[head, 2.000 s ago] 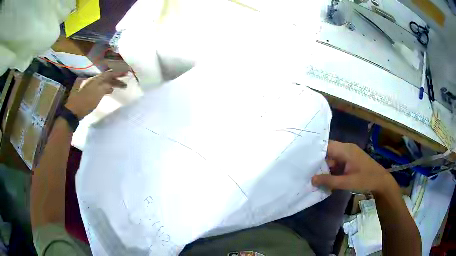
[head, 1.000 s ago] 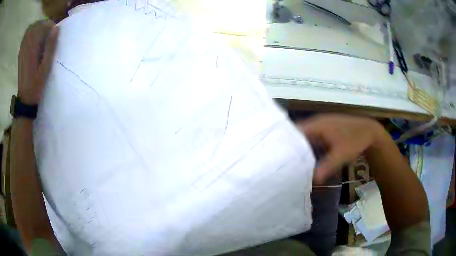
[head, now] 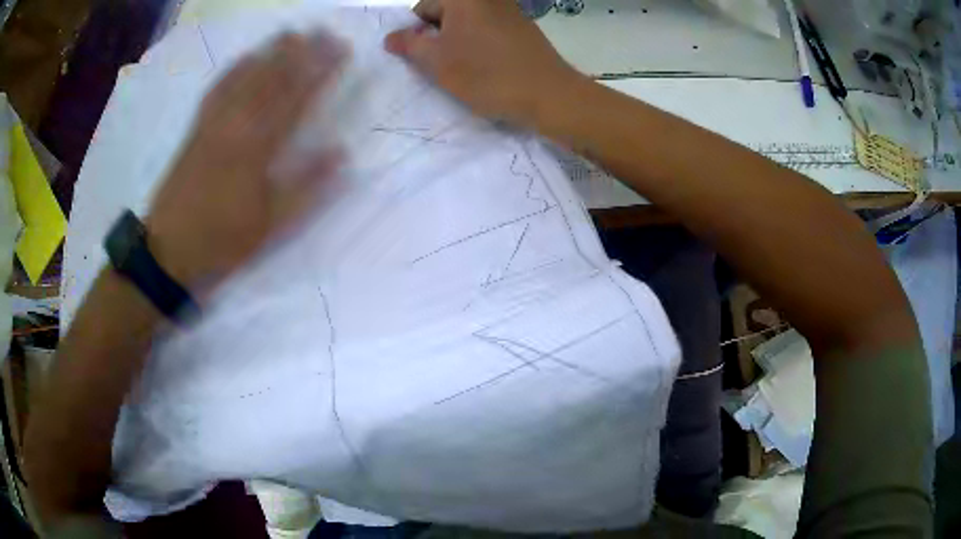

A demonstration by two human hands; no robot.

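The marked white piece (head: 422, 316) lies over my lap and the front of the machine table, with thin drawn lines, crossing strokes and a zigzag near its right edge. My left hand (head: 253, 158) is blurred and lies over the upper left of the piece, fingers extended; no fabric is seen pinched in it. My right hand (head: 464, 53) is at the top middle, its thumb and bent fingers closed at the upper part of the piece. What lies between those fingertips is partly hidden.
The white machine table (head: 717, 116) with a printed ruler is at upper right. On it are a purple-capped pen (head: 805, 63), black tweezers or snips (head: 823, 58) and a beige card (head: 890, 160). Yellow paper (head: 37, 211) is at left. Paper scraps (head: 778, 395) lie below the table.
The white piece has been turned and shifted, bringing the zigzag into view. My right hand has moved from the right edge up to the top middle. My left hand has moved inward over the piece.
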